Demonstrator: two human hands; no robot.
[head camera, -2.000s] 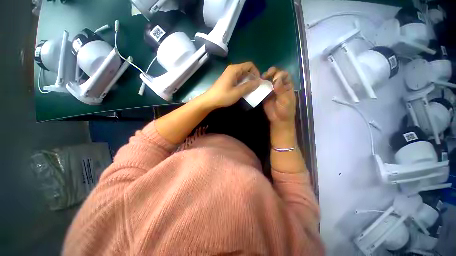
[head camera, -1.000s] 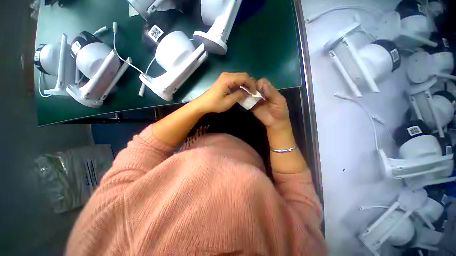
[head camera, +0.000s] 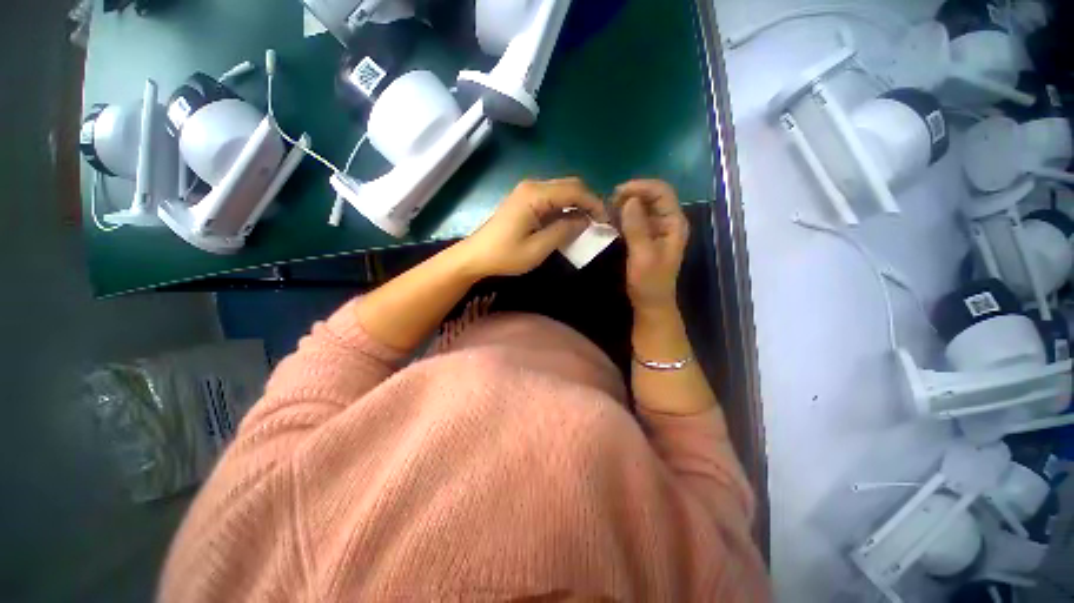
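Observation:
A small white label sheet (head camera: 590, 244) is held at the near edge of the green bench, in front of my chest. My left hand (head camera: 530, 226) pinches its upper left side between thumb and fingers. My right hand (head camera: 651, 236) is raised just right of the sheet with its fingers curled. Its fingertips are close to the sheet's upper right corner, and I cannot tell whether they hold anything. A white security camera with a black head (head camera: 412, 118) lies on the bench beyond my left hand.
More cameras lie on the green bench (head camera: 636, 88) at the left (head camera: 230, 141) and far side (head camera: 506, 35). To the right, a white-covered surface (head camera: 813, 353) holds several cameras, one with its cable trailing (head camera: 989, 336). A clear plastic bag (head camera: 177, 412) is low at the left.
The right hand has moved slightly right, away from the sheet, and its fingers have lifted. The sheet now shows flatter below the left fingertips. The cameras on the bench have stayed in place.

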